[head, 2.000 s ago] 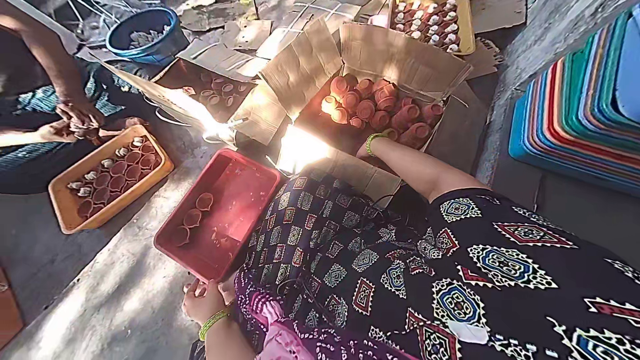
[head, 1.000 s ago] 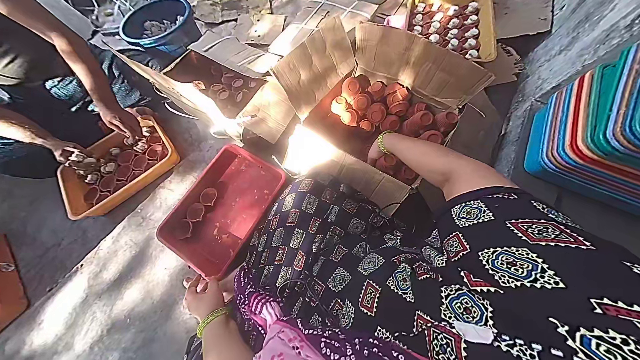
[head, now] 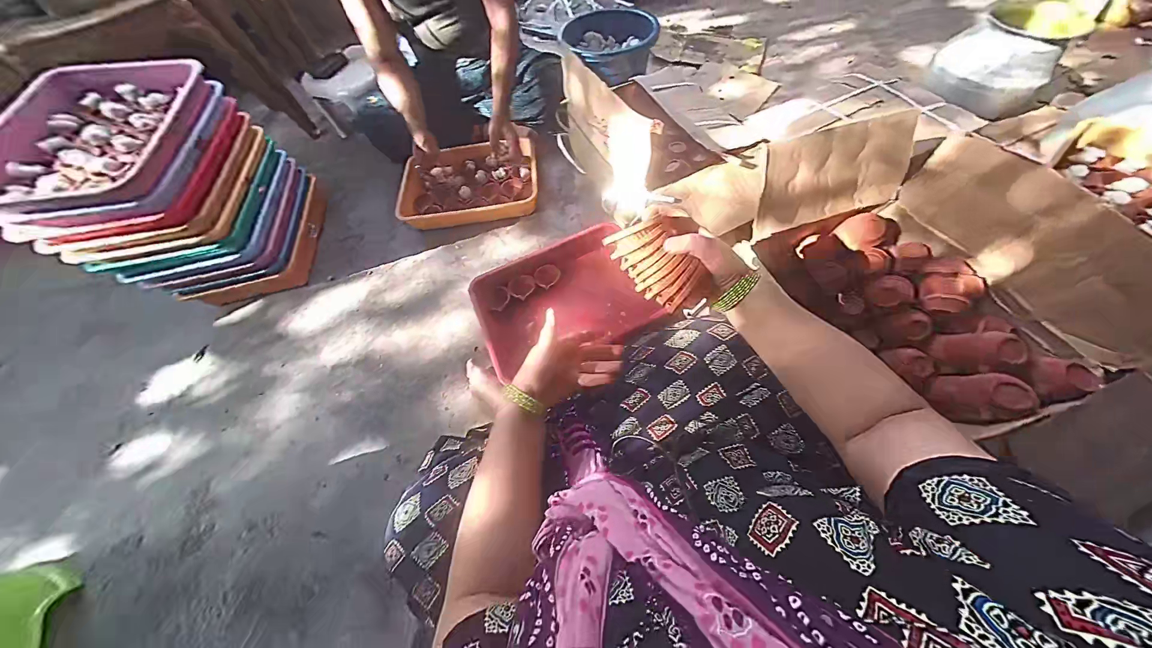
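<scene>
A nested stack of small clay cups (head: pixel 655 261) is gripped in my right hand (head: pixel 711 256), raised over the right end of a red plastic tray (head: pixel 589 301). Several clay cups (head: pixel 522 286) lie in a row at that tray's far left. Fingers apart and holding nothing, my left hand (head: pixel 567 360) is over the tray's near edge. To the right of my right forearm, a cardboard box (head: pixel 837 175) with its flaps up contains many stacked clay cups (head: pixel 976 351).
Another person's hands (head: pixel 463 148) reach into an orange tray (head: pixel 468 219) of filled cups. Stacked coloured trays (head: pixel 207 207) stand at left, a blue tub (head: pixel 609 45) at the back. Another cardboard box (head: pixel 670 135) sits behind the red tray; a green plastic object (head: pixel 36 598) is bottom left.
My right hand has come out of the cardboard box with a stack of clay cups and is now over the red tray. My left hand has left the tray's edge. The view has swung left.
</scene>
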